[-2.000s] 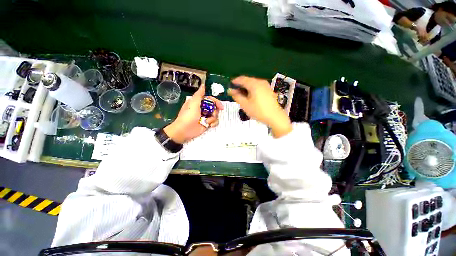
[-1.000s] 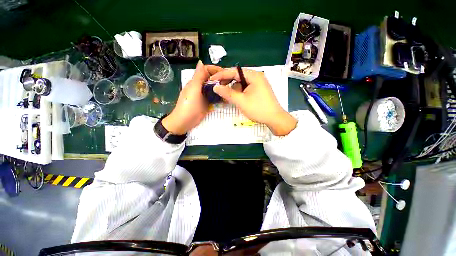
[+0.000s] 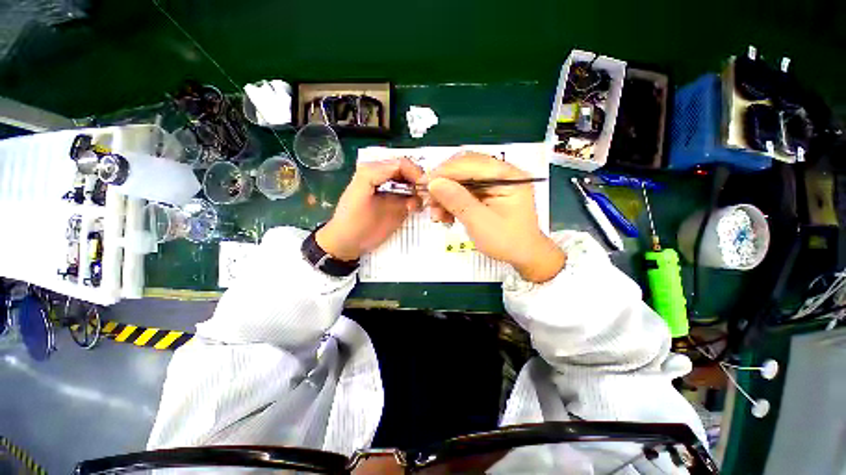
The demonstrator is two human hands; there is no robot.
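My left hand (image 3: 376, 209) holds the smartwatch body (image 3: 397, 187) edge-on between thumb and fingers, over the gridded work sheet (image 3: 390, 263). Only a thin silver and dark edge of the watch shows; its screen is not visible. My right hand (image 3: 492, 209) grips dark tweezers (image 3: 510, 182), held level, with the rear end pointing right and the tip end at the watch. The fingertips of both hands meet there and hide the tip. Short yellow strips (image 3: 461, 247) lie on the sheet below my right hand.
Clear cups (image 3: 278, 176) and a white bottle (image 3: 153, 176) stand left. A dark parts tray (image 3: 382, 91) is behind. A white parts box (image 3: 608, 111), blue-handled tool (image 3: 620, 209), green-handled tool (image 3: 666, 289), white tub (image 3: 762, 239) and blue bin (image 3: 698, 121) are right.
The watch, screen lit and facing up two seconds ago, is now turned edge-on. My right hand has come in to it, and the tweezers have swung from upright to level. The view has shifted.
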